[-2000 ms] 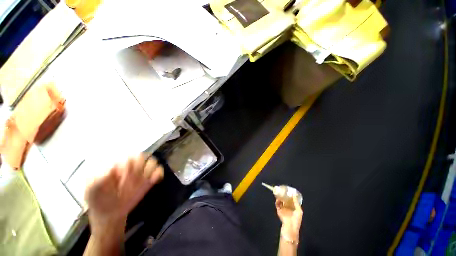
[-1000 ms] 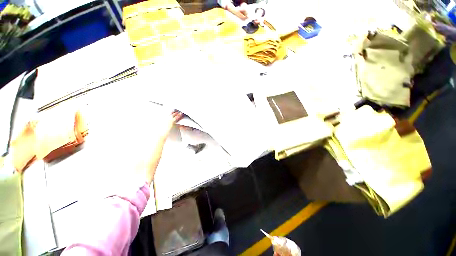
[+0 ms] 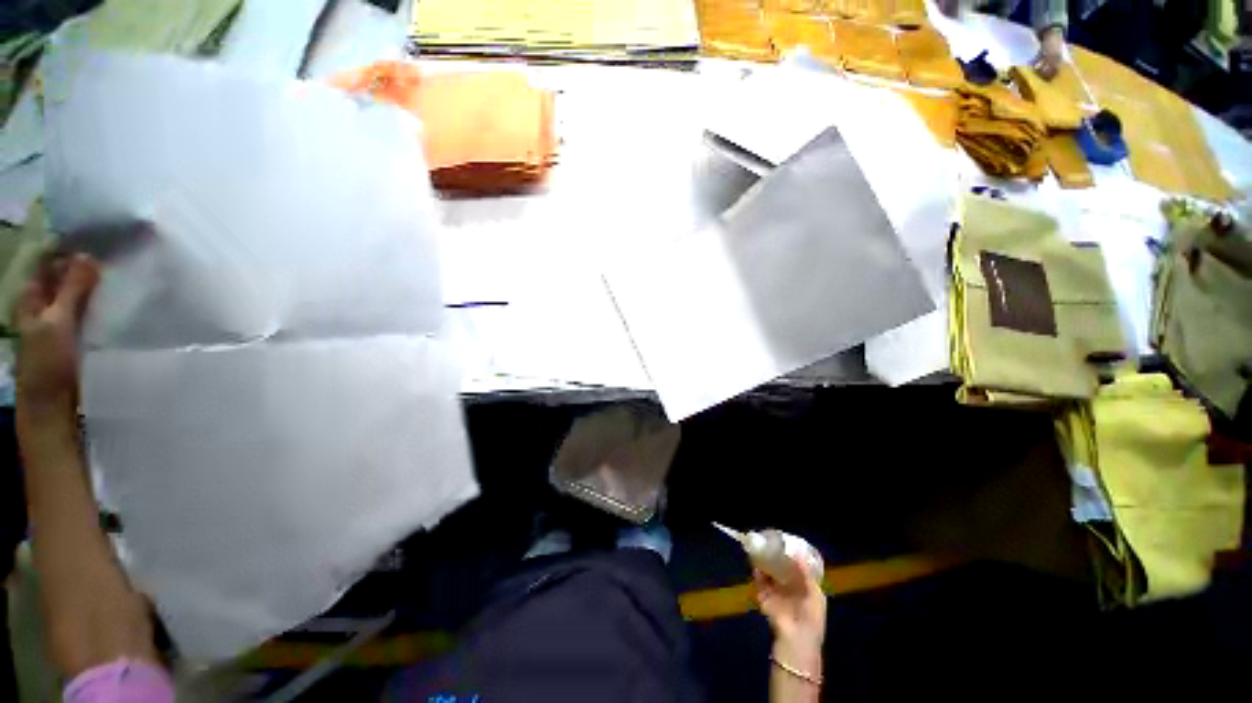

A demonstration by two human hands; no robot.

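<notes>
My left hand [image 3: 58, 309] is at the far left and grips the left edge of a large grey-white sheet [image 3: 275, 440]. The sheet is creased across its middle and its lower part hangs past the table's front edge. My right hand [image 3: 792, 597] holds a small clear-white glue bottle [image 3: 785, 555] low in front of the table, its thin pale tip pointing up and left. Another grey-white sheet [image 3: 824, 261] lies tilted on the table, right of centre.
Khaki panels with a dark brown patch [image 3: 1017, 294] lie at the right. Yellow panels [image 3: 1167, 481] hang over the edge there. An orange stack [image 3: 488, 131] and mustard pieces [image 3: 1002, 131] lie farther back. Another person's hand [image 3: 1050, 52] shows at the back right.
My left hand has moved from the table's middle to the far left, with the large sheet now in it. My right hand still holds the bottle. The view has turned left.
</notes>
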